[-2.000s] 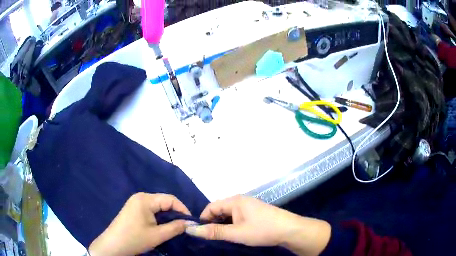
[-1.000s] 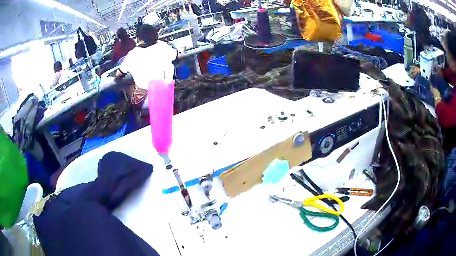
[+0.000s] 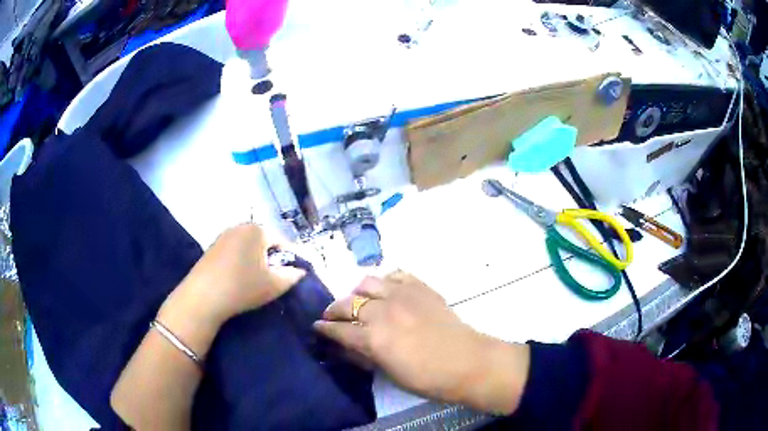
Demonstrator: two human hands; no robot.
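The dark navy garment piece (image 3: 93, 244) lies on the white table left of and in front of the needle. My left hand (image 3: 236, 274) pinches the cloth's edge just in front of the presser foot (image 3: 313, 233). My right hand (image 3: 404, 332), with a ring, lies on the cloth's right edge with its fingertips on it; whether it grips the cloth is hard to tell. The white sewing machine (image 3: 459, 63) has a blue stripe. A grey-blue round knob (image 3: 364, 242) stands right of the foot.
Scissors with yellow and green handles (image 3: 583, 252) lie right of the needle, beside a black strap-like item and an orange-brown handled tool (image 3: 657, 227). A cardboard flap (image 3: 455, 147) carries a mint-green piece (image 3: 543, 145). A measuring tape (image 3: 429, 420) runs along the front edge.
The view has tilted back down from the room to the table. Both hands, out of view a second ago, are now near the presser foot, and the cloth's edge has moved up towards it.
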